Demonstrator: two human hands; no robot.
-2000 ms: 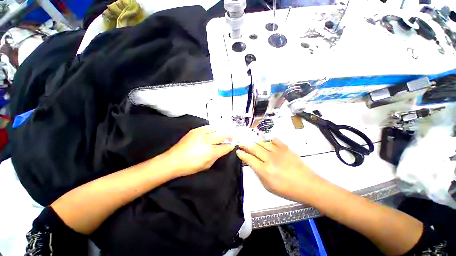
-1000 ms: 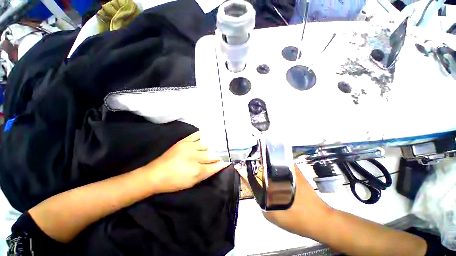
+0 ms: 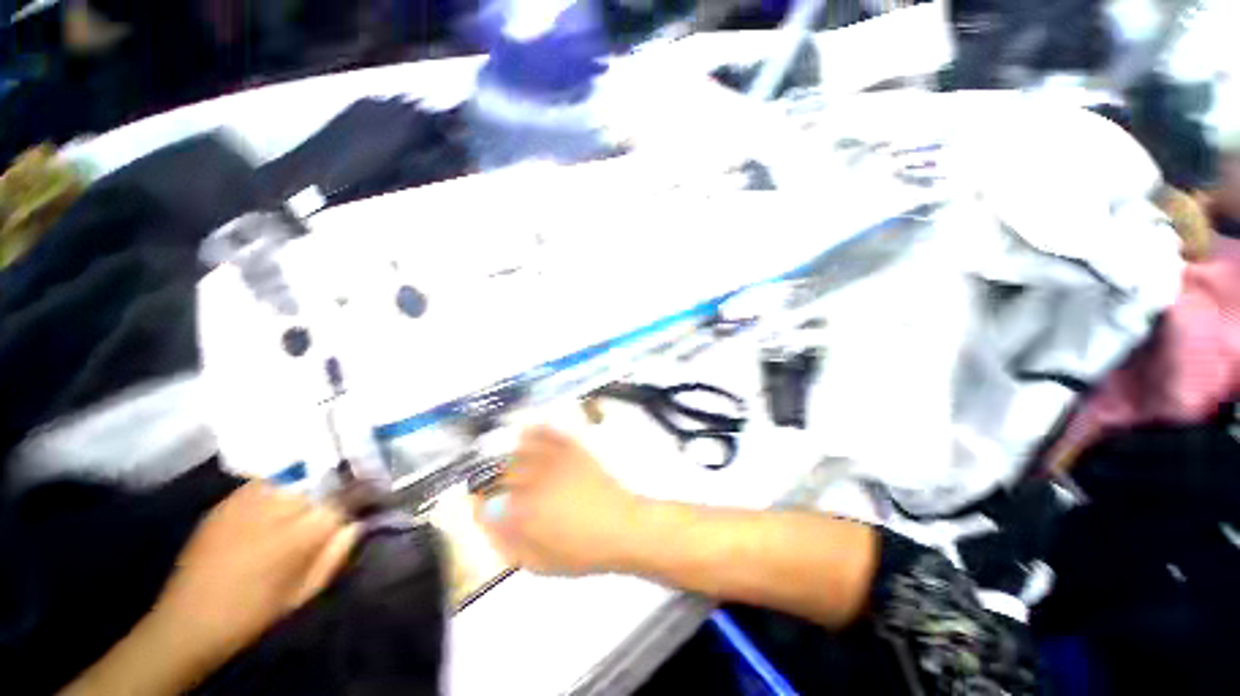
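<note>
The picture is blurred. The white sewing machine head point(image 3: 476, 286) with a blue stripe crosses the middle. Black cloth point(image 3: 388, 612) lies at the needle area and down the front left, with more behind the head's left end. My left hand point(image 3: 259, 564) is just left of the needle area, its fingers and thumb closed on the black cloth. My right hand point(image 3: 551, 503) is right of the needle area, over the bed, with its fingers curled; whether it holds anything is too blurred to tell. The needle tip is not clear.
Black-handled scissors point(image 3: 694, 415) lie on the bed right of my right hand. White cloth or plastic point(image 3: 938, 367) is heaped at the table's right end. A purple-blue object point(image 3: 541, 68) stands behind the machine. A person's pink sleeve point(image 3: 1183, 347) shows at the far right.
The view has swung right, so the machine sits further left and the heap at right shows more. My right hand has drawn back rightward from the needle area, its fingers now curled.
</note>
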